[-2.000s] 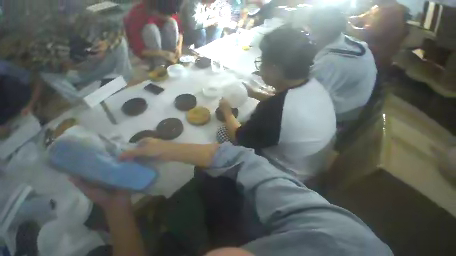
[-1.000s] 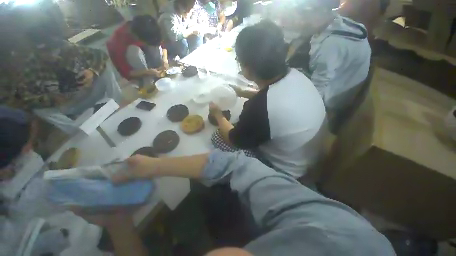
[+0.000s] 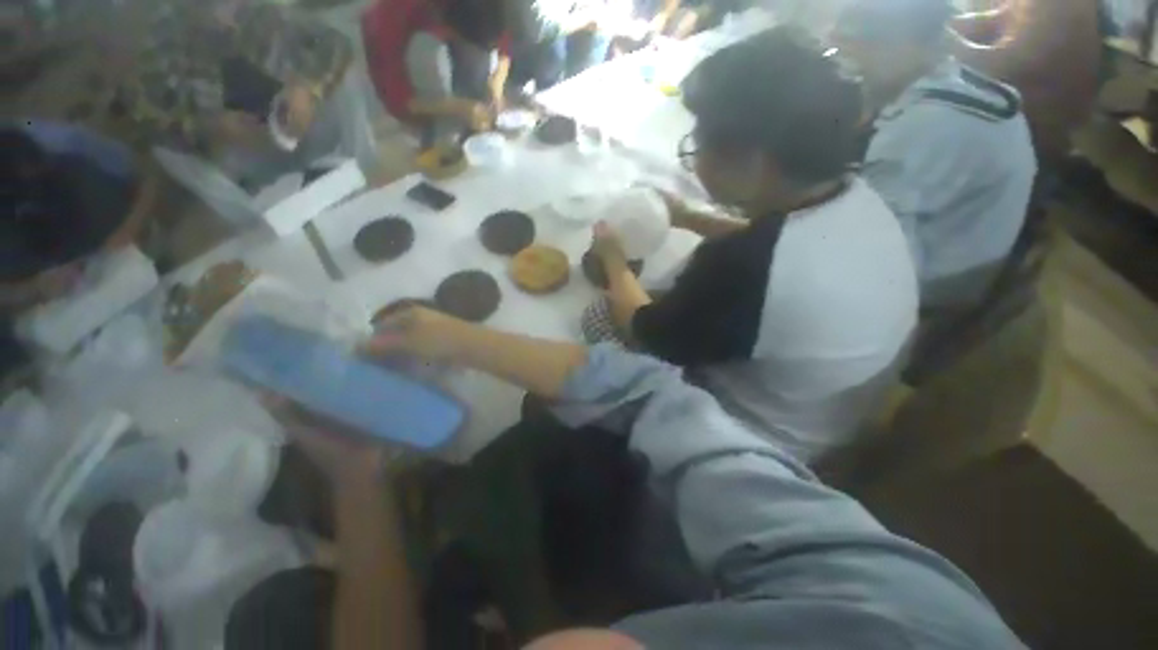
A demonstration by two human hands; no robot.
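A pale blue oblong case (image 3: pixel 343 384) with rounded ends is held up in front of me at the left, over the table's near edge. My left hand (image 3: pixel 333 438) is under the case and supports it from below; its fingers are mostly hidden and blurred. My right hand (image 3: pixel 425 335) is at the upper far side of the case, with the fingers against it. Clear, crinkled plastic (image 3: pixel 273 305) shows just behind the case. The case's far side is hidden.
Dark brown discs (image 3: pixel 467 296) and a yellow disc (image 3: pixel 540 268) lie on the white table (image 3: pixel 419 273). A person in a black-and-white shirt (image 3: pixel 825 292) sits at the right. A cardboard box (image 3: pixel 1098 381) stands far right, white tubs (image 3: pixel 203 559) lower left.
The case has tilted, its right end now lower, with both hands still on it. My view has shifted, so the table and people sit differently in the picture.
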